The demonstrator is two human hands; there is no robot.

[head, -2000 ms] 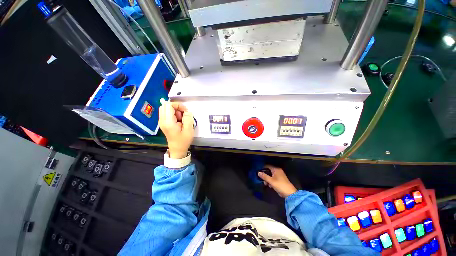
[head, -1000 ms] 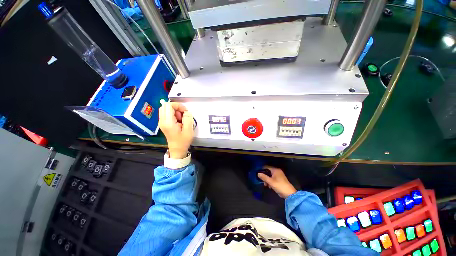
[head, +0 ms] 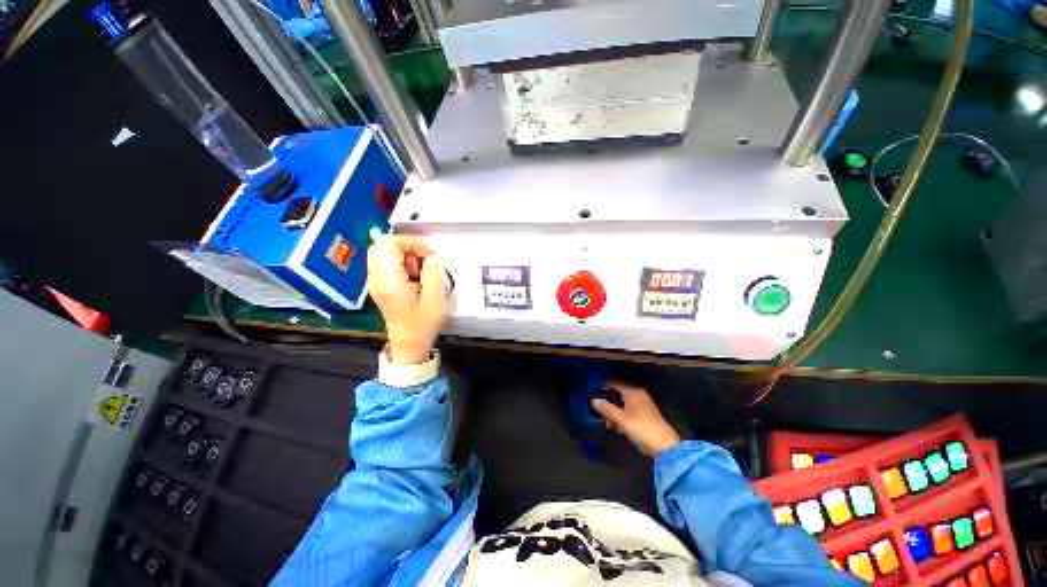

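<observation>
My left hand (head: 408, 298) is raised at the left end of the press's pale front panel (head: 551, 327), fingers curled, partly covering the round button there. Whether it holds anything is unclear; a small pale spot shows at its fingertip. My right hand (head: 645, 422) is low below the bench edge and grips a small black unit (head: 607, 400), with something dark blue behind it. The scuffed press head (head: 603, 101) is down between the columns, close to the base. The panel shows a red button (head: 581, 296) and a green button (head: 768, 297).
A blue control box (head: 308, 224) with a clear upright cylinder (head: 189, 98) stands left of the press. A black tray (head: 276, 436) with dark units is lower left. A red tray (head: 855, 482) with small lit units is lower right. A yellowish hose (head: 913, 178) hangs at right.
Both hands have stayed nearly in place. The lit units in the red tray have changed colours, and the red digits on the panel have changed. More bubbles show in the clear cylinder.
</observation>
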